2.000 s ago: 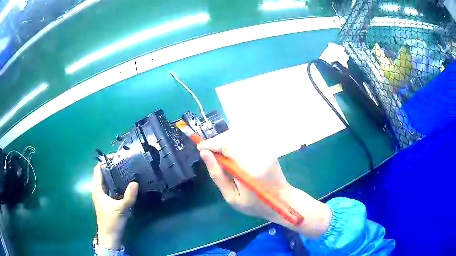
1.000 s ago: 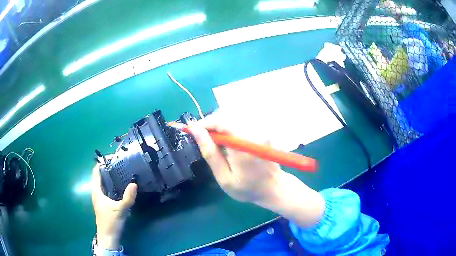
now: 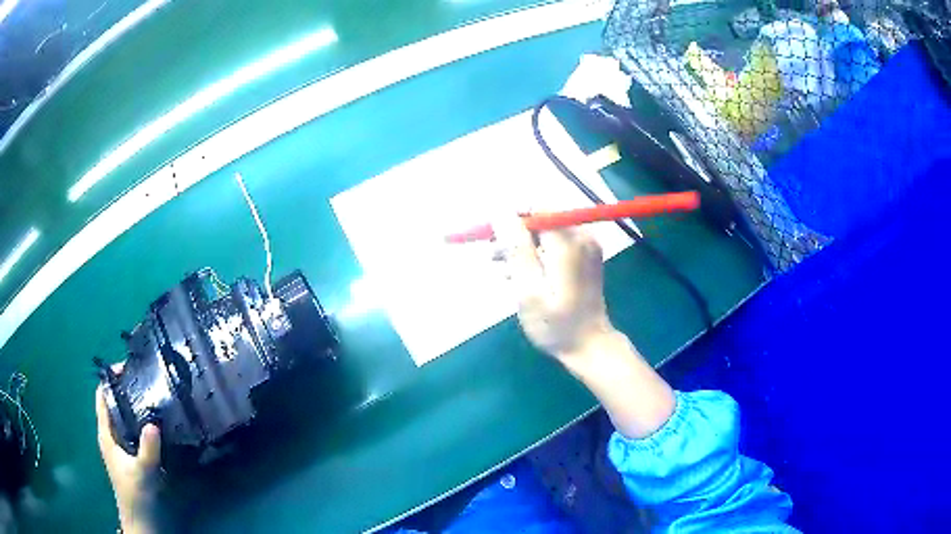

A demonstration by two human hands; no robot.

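Note:
A bulky black ribbed unit [image 3: 198, 365] lies on the green bench at the left, its round black cylinder [image 3: 305, 321] towards the paper. A white lead [image 3: 261, 229] rises from near the cylinder. My left hand [image 3: 130, 459] grips the unit's far left end, thumb on the near side. My right hand [image 3: 563, 282] holds the red-handled brush [image 3: 615, 212] over the white paper sheet [image 3: 417, 219]. The handle points right; the brush's left end is blurred above the paper, and I cannot tell if it touches.
A thick black cable [image 3: 568, 167] loops over the paper's right edge. Wire mesh [image 3: 667, 83] and blue material [image 3: 855, 156] are at the right. A pale rail [image 3: 250, 125] runs behind the bench. Another dark unit with thin leads [image 3: 16, 428] is at the left edge.
My right hand has moved the brush from the unit to over the paper. The view has shifted, so the unit and paper appear further left. My left hand still holds the unit.

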